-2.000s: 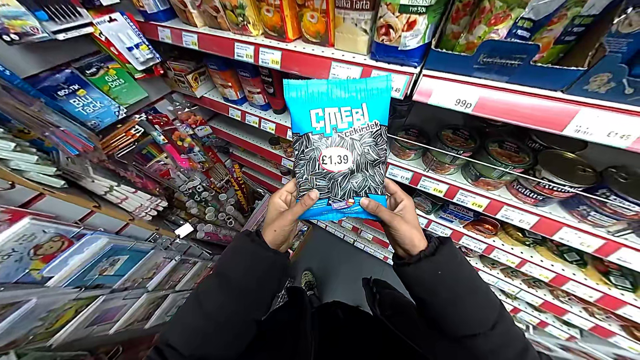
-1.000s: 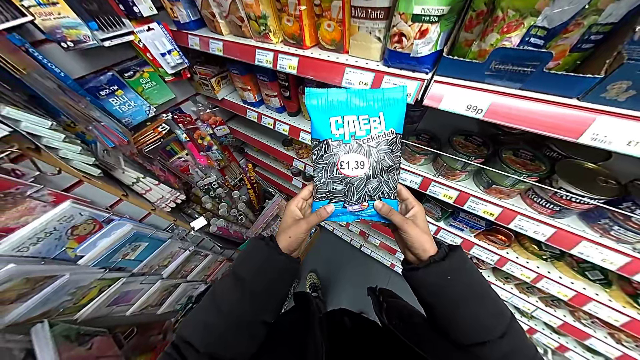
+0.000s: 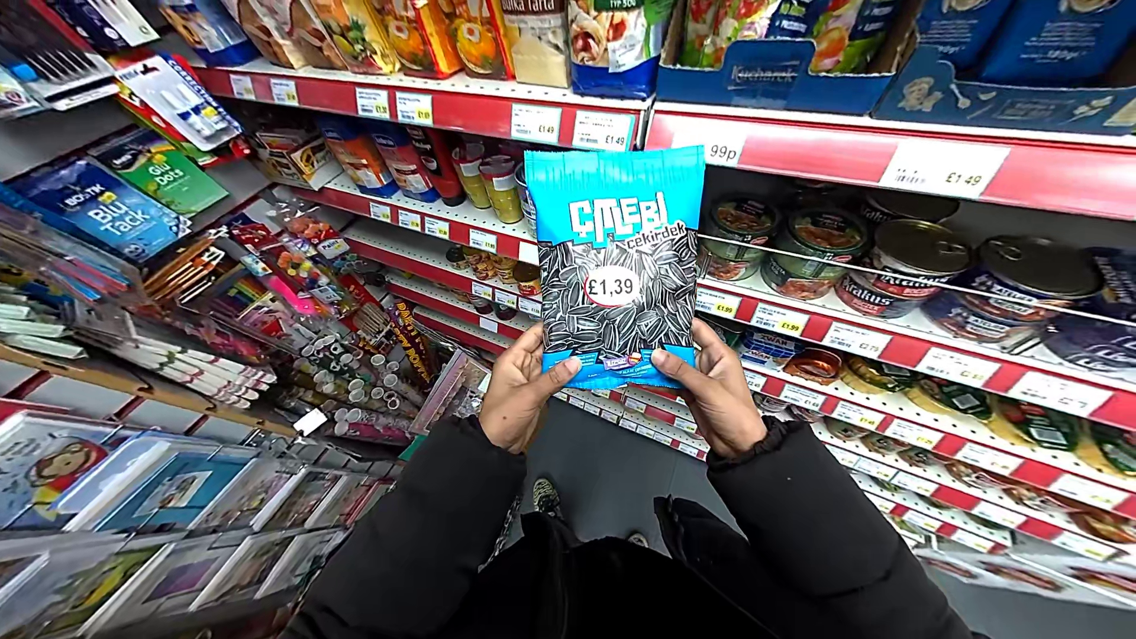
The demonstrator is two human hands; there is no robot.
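Observation:
A blue and black bag of sunflower seeds is held upright in front of me, its printed front with a round price mark facing me. My left hand grips its lower left corner, thumb on the front and fingers behind. At the lower right corner my right hand holds it the same way. The fingers behind the bag are partly hidden. Behind the bag, shelf edges and some of the stock are covered from view.
Shelves with canned food and price strips run along the right. Blue cardboard trays stand on the upper shelf. Stationery packs hang at the left above racks of greeting cards. Grey floor shows between the shelving.
The view has shifted slightly. Both hands still hold the bag by its lower corners, and nothing was let go.

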